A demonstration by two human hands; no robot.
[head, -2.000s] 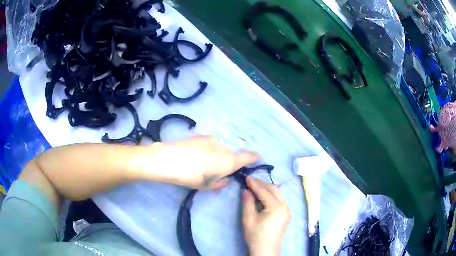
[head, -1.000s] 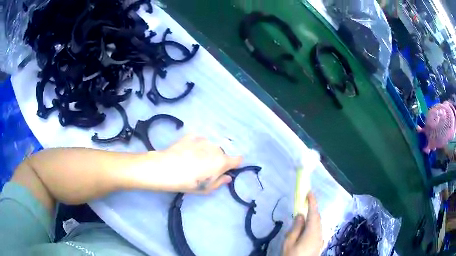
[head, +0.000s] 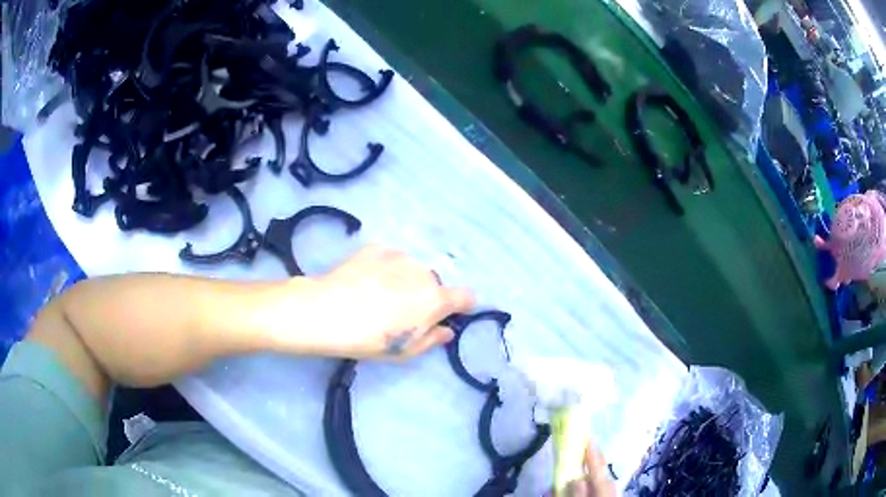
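My left hand (head: pixel 393 306) reaches across the white sheet, its fingertips on the upper end of a black yoke (head: pixel 468 361). That yoke joins a second yoke (head: pixel 491 427) below it, whose lower end meets the headband; a thin wire shows at the upper yoke. The black headband (head: pixel 340 427) curves below my left wrist. My right hand (head: pixel 589 478), cut off by the bottom edge, is shut on the mallet (head: pixel 568 437). The mallet's white head is blurred, close to the lower yoke; I cannot tell if they touch.
Loose black yokes (head: pixel 185 107) are heaped on the white sheet (head: pixel 466 209) at upper left. Two headphone frames lie on the green belt (head: pixel 719 262). A clear bag of small black fittings (head: pixel 695 456) is at lower right. A pink fan (head: pixel 859 238) stands at far right.
My right hand left the yoke joint, took hold of the mallet and brought its head left to the yokes. My left hand shifted slightly left and stays on the upper yoke.
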